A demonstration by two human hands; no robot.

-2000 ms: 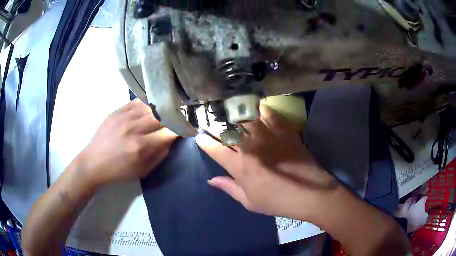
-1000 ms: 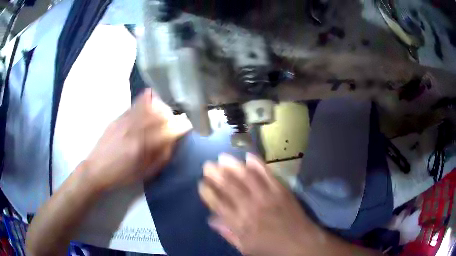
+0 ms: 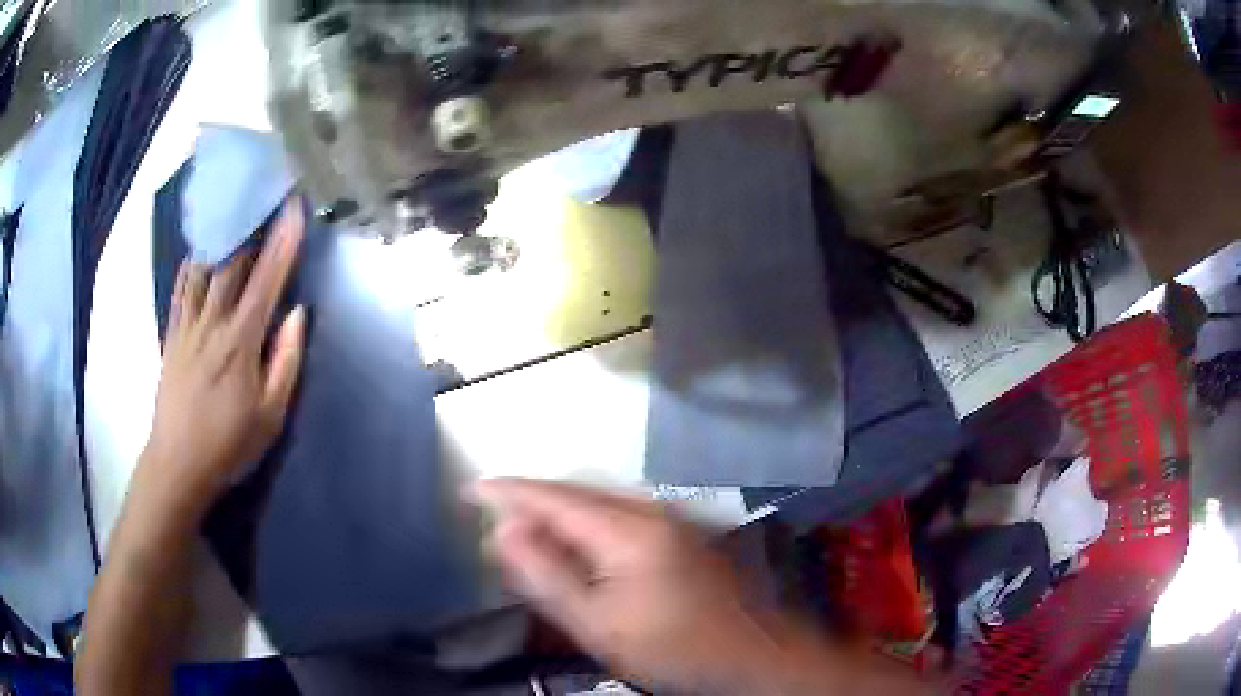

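A dark navy panel [image 3: 361, 476] lies left of the needle area, in front of the sewing machine head [image 3: 544, 82]. A small light blue-grey piece [image 3: 234, 190] lies at its top left. My left hand [image 3: 225, 354] lies flat on the panel's left side, thumb apart, fingertips at the pale piece's lower edge. My right hand [image 3: 599, 558] is blurred, near the panel's lower right edge, fingers partly curled; whether it touches or grips cloth cannot be told. The presser foot area [image 3: 483, 252] shows no cloth under it.
Grey and navy pieces [image 3: 746, 299] lie right of the yellowish plate [image 3: 599, 279]. A slim black tool [image 3: 928, 286] and black scissors handles [image 3: 1068, 279] lie farther right. A red basket [image 3: 1130, 435] holds scraps at right. Long pale and dark layers [image 3: 41, 340] lie at far left.
The navy panel has moved left, out from the needle area. My left hand has moved left with it and lies flatter. My right hand has moved down from the needle. The view has shifted right.
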